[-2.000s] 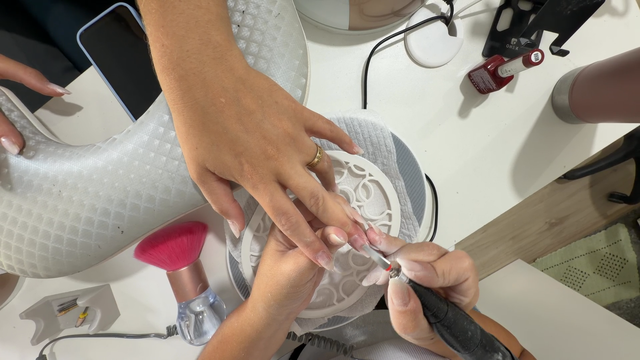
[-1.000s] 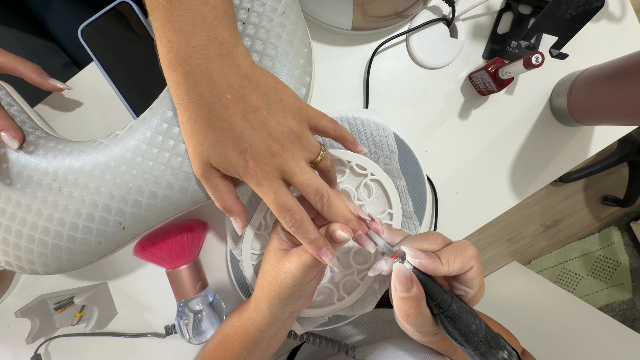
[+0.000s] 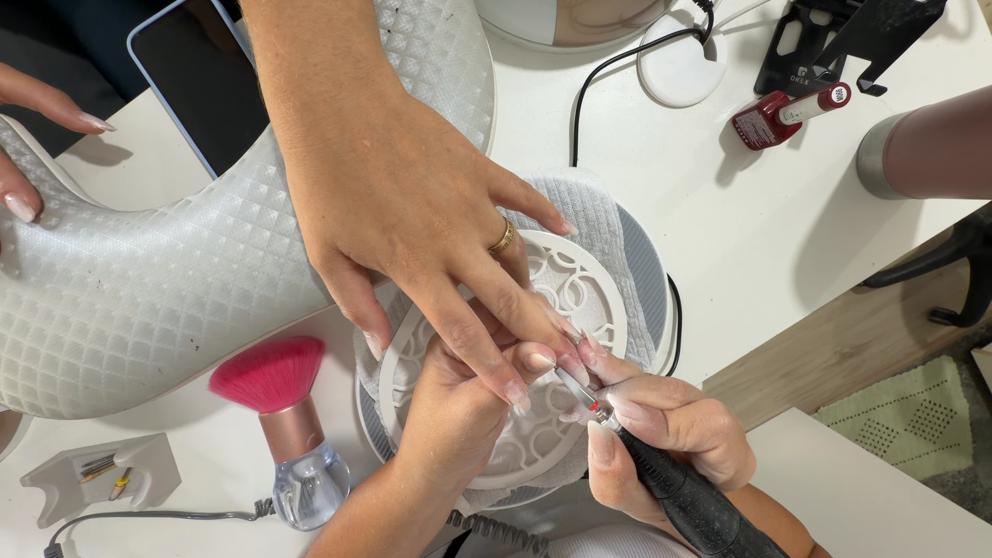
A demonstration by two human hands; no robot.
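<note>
Reaching down from the top, another person's hand (image 3: 403, 194) wears a gold ring (image 3: 504, 235) and has its fingers spread over a round dust collector with a white patterned grille (image 3: 577, 291). My left hand (image 3: 457, 403) comes from below and grips one of that hand's fingers near the tip, thumb on top. My right hand (image 3: 674, 434) holds a black electric nail drill (image 3: 690, 492); its metal bit (image 3: 575, 387) with a red band is at the nail of the held finger. Whitish dust lies on my right fingers. A ribbed grey cloth (image 3: 589, 209) lies under the grille.
A quilted armrest (image 3: 225, 232), a phone (image 3: 198, 81) and the person's other hand (image 3: 46, 105) are left. Below are a pink brush (image 3: 271, 376) and a bit holder (image 3: 147, 469). Red polish bottle (image 3: 763, 122), black stand (image 3: 810, 46) and pinkish tumbler (image 3: 942, 147) stand right.
Both of my hands stay near the same held finger, with the drill in my right hand. The right fingers and the bit have shifted slightly around the nail.
</note>
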